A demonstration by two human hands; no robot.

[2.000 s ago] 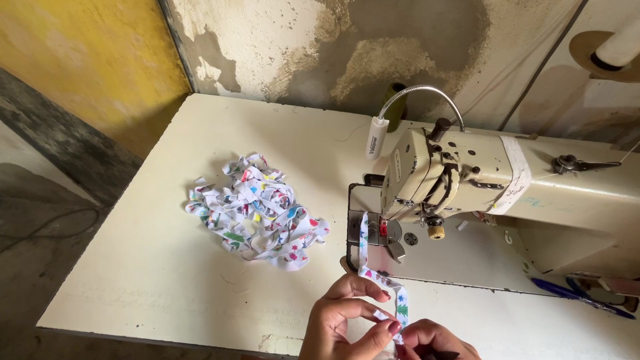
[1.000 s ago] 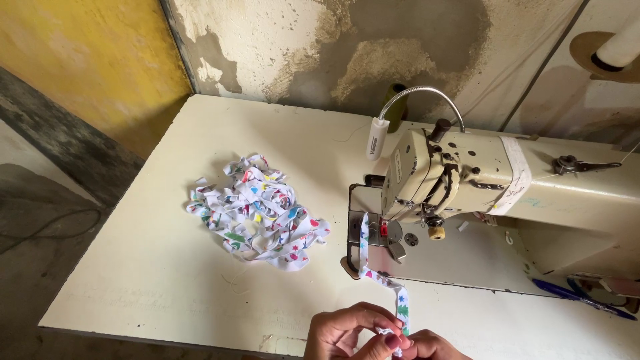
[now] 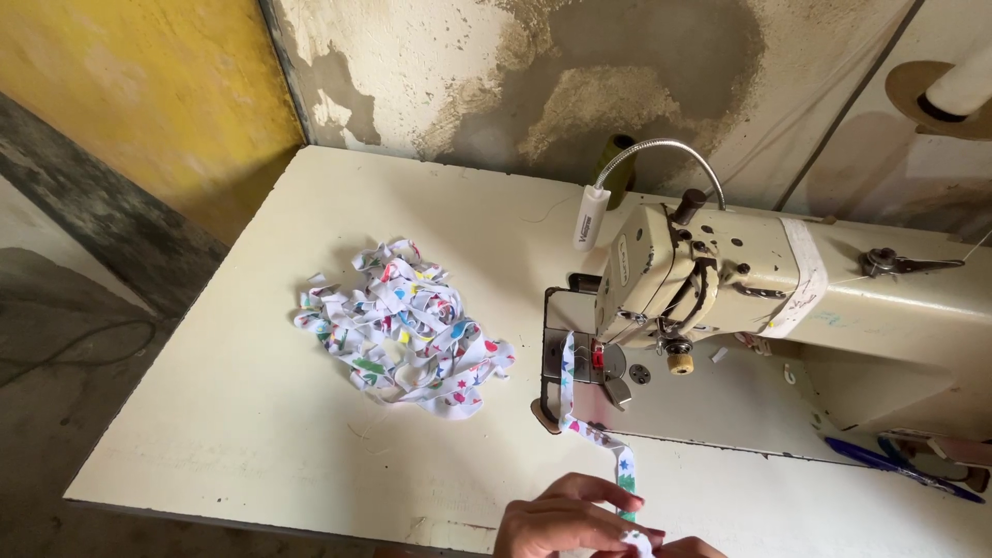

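Observation:
At the bottom edge of the head view, my left hand [image 3: 570,518] pinches a narrow white fabric strip [image 3: 626,473] printed with coloured figures. My right hand [image 3: 690,549], mostly cut off by the frame, meets it at the strip's bunched end; its grip is largely hidden. From my hands the strip runs up over the table edge of the machine bed, its far end lying on the needle plate beside the red presser foot [image 3: 597,354] of the sewing machine [image 3: 659,271]. A loose heap of the same printed strip [image 3: 411,333] lies on the table to the left.
The white table [image 3: 232,434] meets a stained wall. A gooseneck lamp [image 3: 591,218] bends over the machine head, with a green thread cone [image 3: 616,170] behind. Blue-handled scissors or snips [image 3: 899,467] lie at the right. A large white spool [image 3: 961,89] is at the upper right.
My left hand's fingers have opened out and shifted over the strip, while my right hand sits lower, further out of frame. The strip's far end and the heap stay where they were.

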